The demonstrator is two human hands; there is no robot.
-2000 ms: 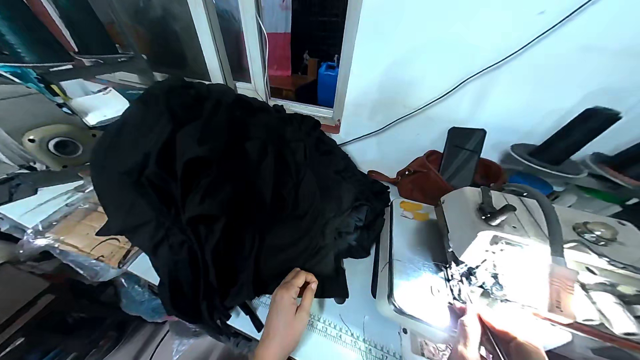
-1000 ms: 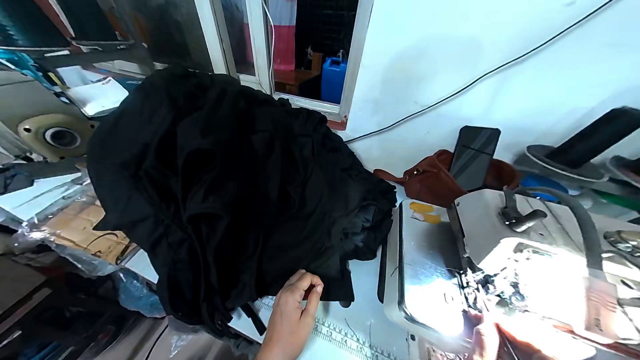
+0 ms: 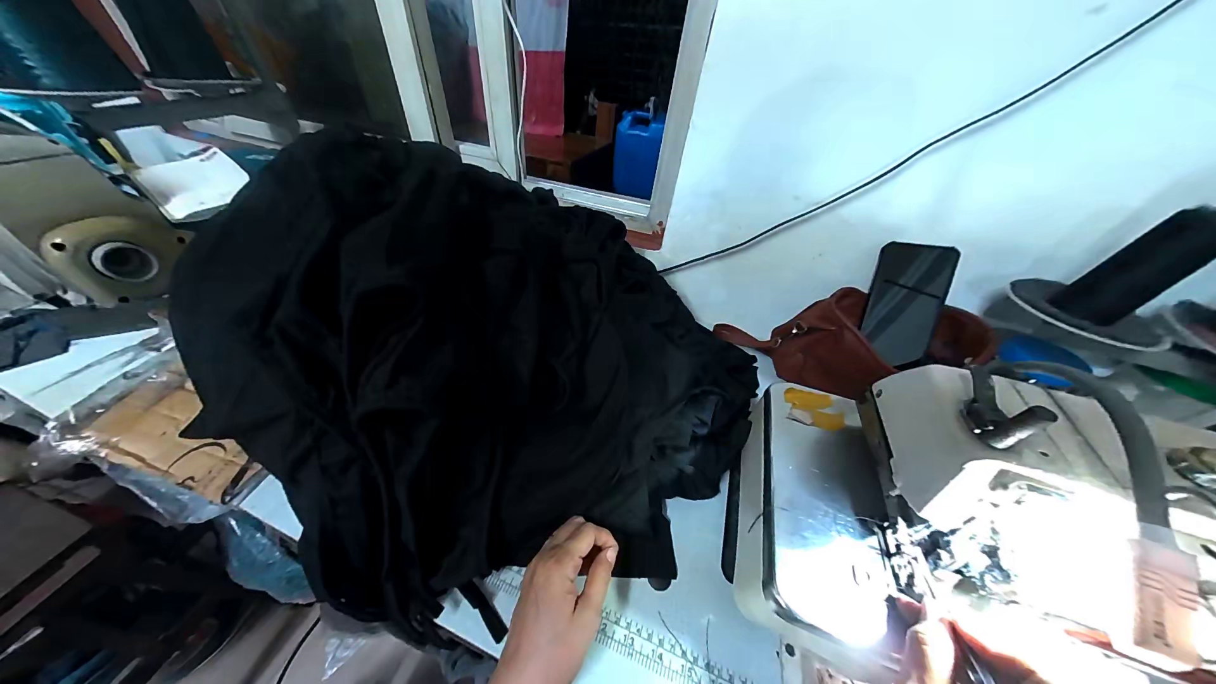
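A large heap of black fabric [image 3: 456, 361] covers the middle of the white table. My left hand [image 3: 562, 598] touches the near edge of the heap, thumb and forefinger bent together; whether cloth is pinched between them is unclear. Below that hand a printed ruler scale [image 3: 655, 651] runs along the table. At the lower right my right hand [image 3: 929, 651] is beside the needle area of a sewing machine [image 3: 1073, 532], partly cut off by the frame and washed out by the bright lamp. What it holds cannot be made out.
A reddish-brown leather bag [image 3: 822, 347] with a dark smartphone [image 3: 910, 299] leaning in it is behind the machine. Black thread cones [image 3: 1140, 266] stand at right. A black cable [image 3: 912, 161] crosses the wall. At left lies cardboard in clear plastic [image 3: 171, 442]; a blue jerrycan [image 3: 638, 152] shows through the window.
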